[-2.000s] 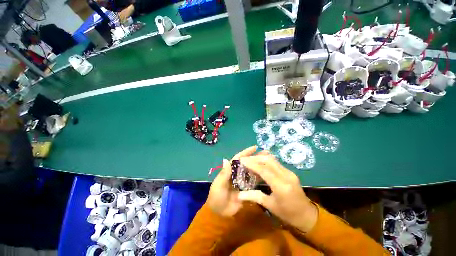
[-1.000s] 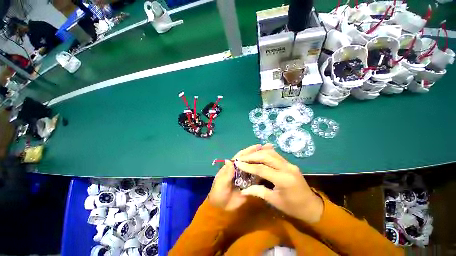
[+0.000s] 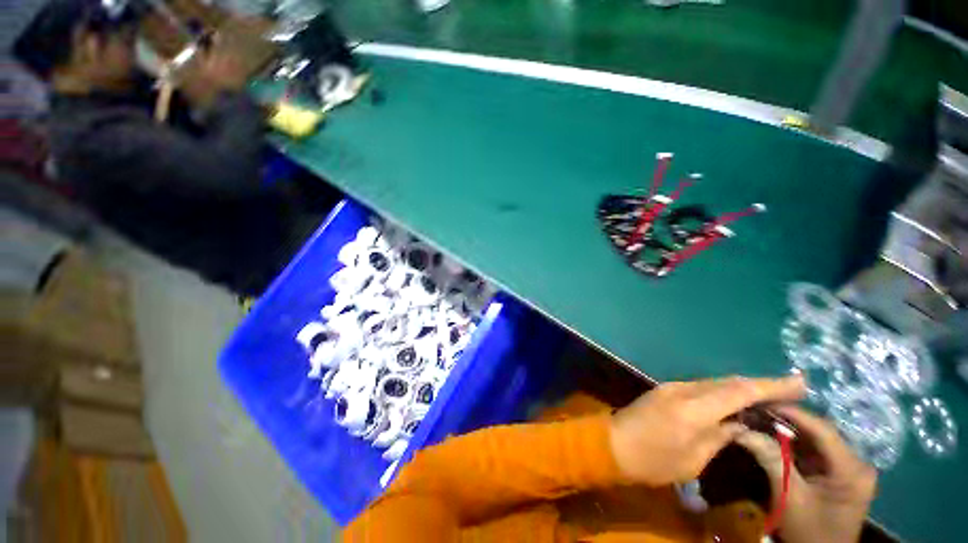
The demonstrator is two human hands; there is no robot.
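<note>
My left hand (image 3: 695,430) reaches in from the left with its fingers stretched over a dark round circuit board (image 3: 738,474). My right hand (image 3: 833,477) is on the board's right side, and both hands hold it low at the bench's front edge. A red lead (image 3: 787,477) with a white plug hangs over the board. A bit of white shows below my left hand; what it is cannot be told. Clear scalloped rings (image 3: 873,419) lie beyond my right hand. Loose circuit boards with red leads (image 3: 653,235) lie on the green bench (image 3: 510,191). The picture is blurred.
A deep blue bin (image 3: 287,382) stands left of my lap, filled with white shells (image 3: 398,339). A person in dark clothing (image 3: 159,191) sits at the bench at upper left. The blurred screw feeder (image 3: 918,249) and a grey post (image 3: 862,69) are at right.
The view has swung left, so the bench things and my hands appear farther right. The blue bin and the neighbouring person show more fully. The stacked housings have left the picture. Both hands still hold the board.
</note>
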